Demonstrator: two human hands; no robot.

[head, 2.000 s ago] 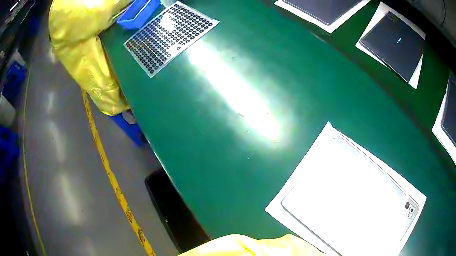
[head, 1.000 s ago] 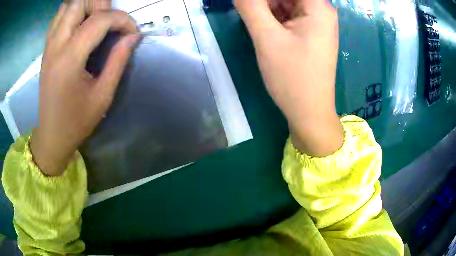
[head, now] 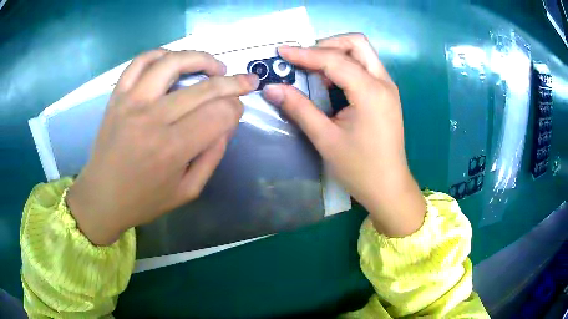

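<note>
A grey tablet back cover (head: 249,180) lies on a white sheet (head: 339,200), its camera corner at the top. A black camera lens cover (head: 271,70) with two rings, the right one white inside, is at that corner. My right hand (head: 352,112) holds the lens cover between thumb and index finger at its right side. My left hand (head: 168,137) is over the cover's left part, an index fingertip touching the lens cover's left end. Whether the lens cover lies fully flat cannot be told. Shiny creases of film show just below it.
At the right, a clear strip with a few black lens covers (head: 468,180) lies on the green bench. Beside it are a glossy clear liner (head: 512,118) and a dark narrow block of black pieces (head: 543,128). Yellow sleeves cover both my forearms.
The view has turned down from the bench and coworker to the work. Since one second ago, my right hand has come to the camera corner with a lens cover, and my left hand has moved beside it.
</note>
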